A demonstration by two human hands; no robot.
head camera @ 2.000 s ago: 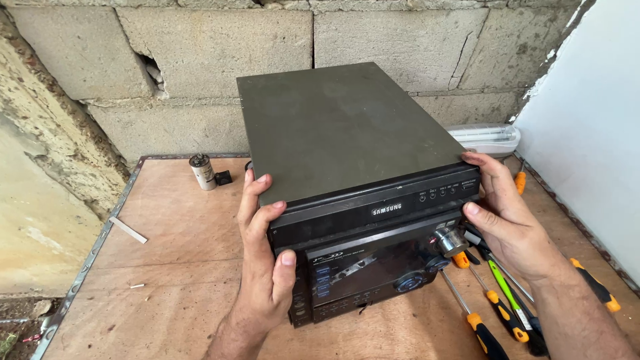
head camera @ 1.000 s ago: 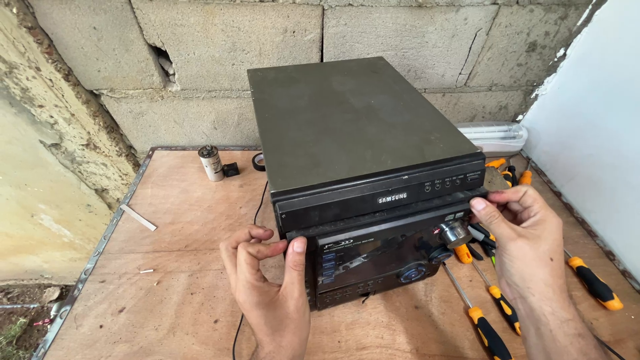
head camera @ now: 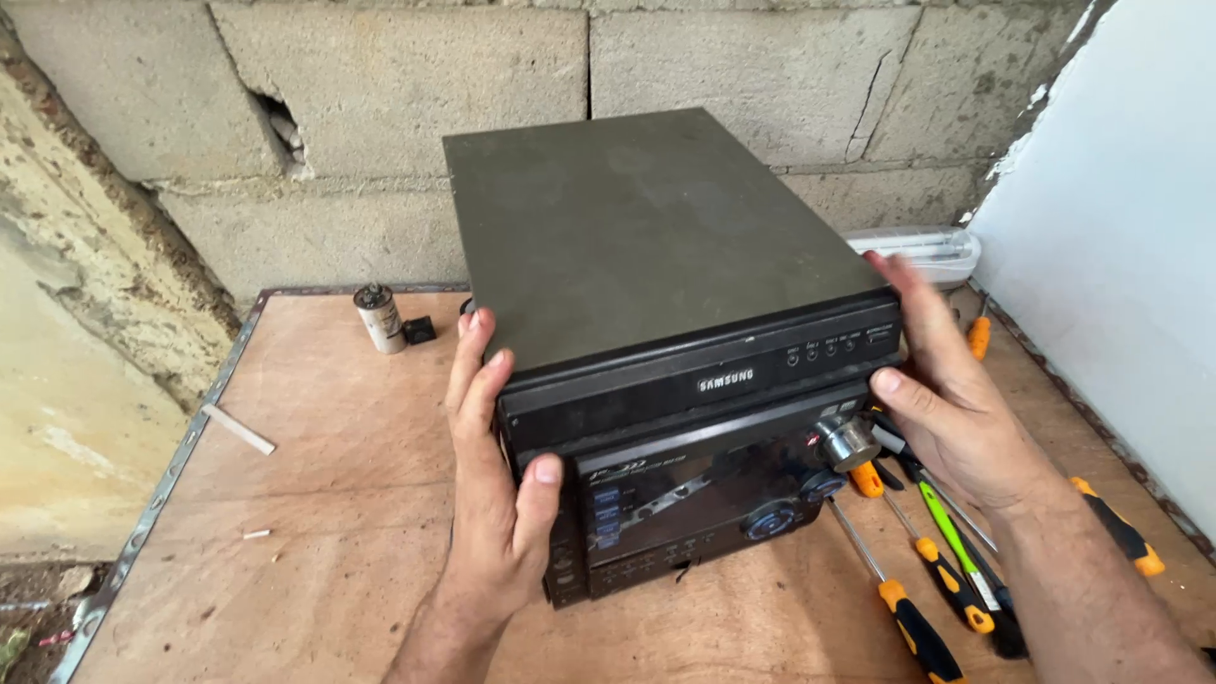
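A black Samsung stereo unit (head camera: 646, 237) with a flat dark top stands on the plywood bench, turned at an angle. Its glossy front panel (head camera: 684, 499) faces me, with a silver volume knob (head camera: 847, 443) at the right end. My left hand (head camera: 494, 475) grips the unit's left front corner, thumb on the front face, fingers along the side. My right hand (head camera: 950, 399) is at the right front corner, thumb on the front edge beside the knob, fingers slightly blurred at the side. The underside and back of the unit are hidden.
Several orange-and-black screwdrivers (head camera: 917, 632) and a green-handled tool (head camera: 950, 537) lie right of the unit. A cylindrical capacitor (head camera: 379, 318) and a small black part (head camera: 419, 330) stand at the back left. A white lamp fixture (head camera: 917, 252) lies behind; a block wall (head camera: 399, 76) closes the back.
A second ago my hands held the front panel by their fingertips; now they wrap around the unit's sides. The unit has turned slightly and sits lower in view.
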